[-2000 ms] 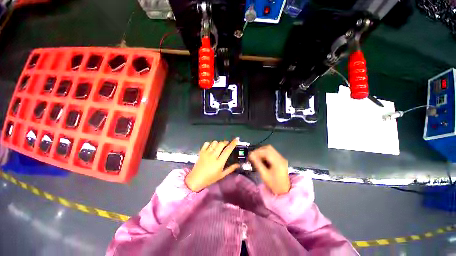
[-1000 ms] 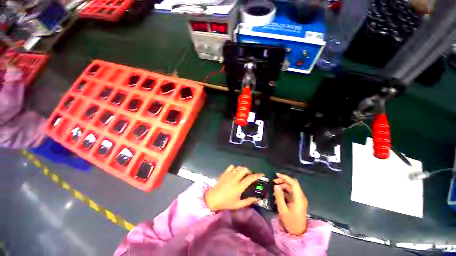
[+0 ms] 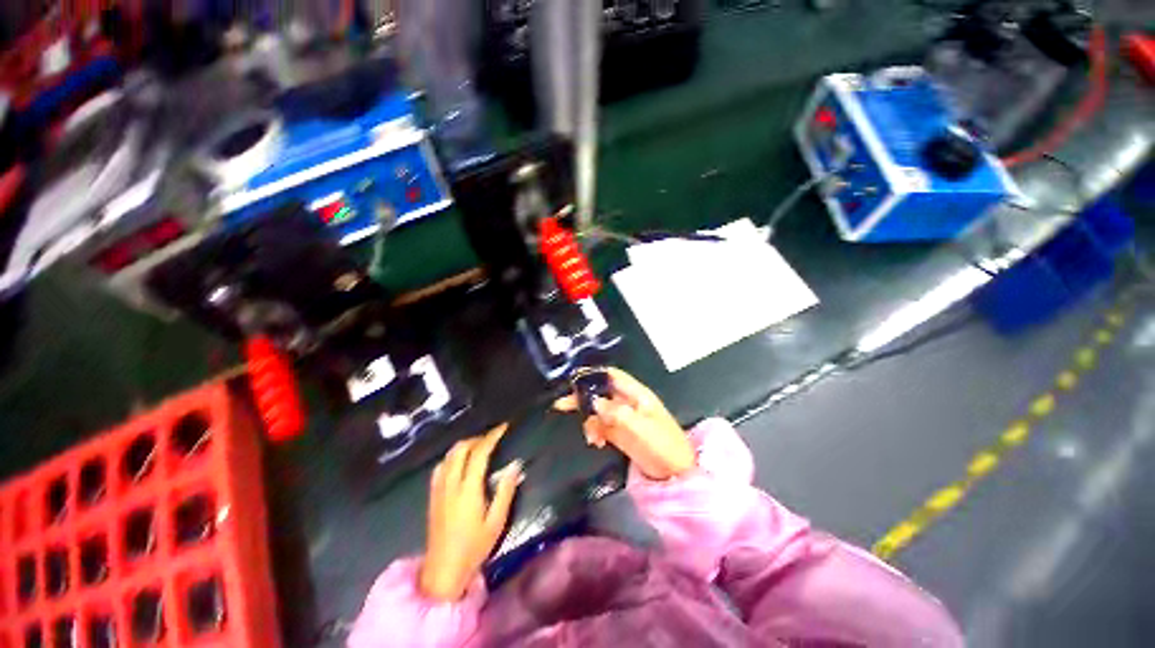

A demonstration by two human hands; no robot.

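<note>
My right hand (image 3: 633, 424) holds a small black watch unit (image 3: 592, 391) between thumb and fingers, just in front of the right clamp fixture. My left hand (image 3: 466, 513) is at the bench edge with fingers apart and nothing seen in it. The right fixture nest (image 3: 566, 332) has a white cut-out frame under a red clamp handle (image 3: 569, 260). The left fixture nest (image 3: 408, 403) has a similar white frame, and its red clamp handle (image 3: 274, 389) stands to its left. The picture is blurred.
A red foam tray (image 3: 241, 506) with pocketed dark units is at lower left. White paper (image 3: 716, 298) lies right of the fixtures. One blue box (image 3: 918, 165) stands at right, another (image 3: 342, 158) behind the fixtures. Blue bins (image 3: 1058, 272) sit beyond the bench edge.
The view has swung to the right. My hands have parted; my right hand has lifted the watch unit toward the right fixture, and its green-lit screen no longer shows.
</note>
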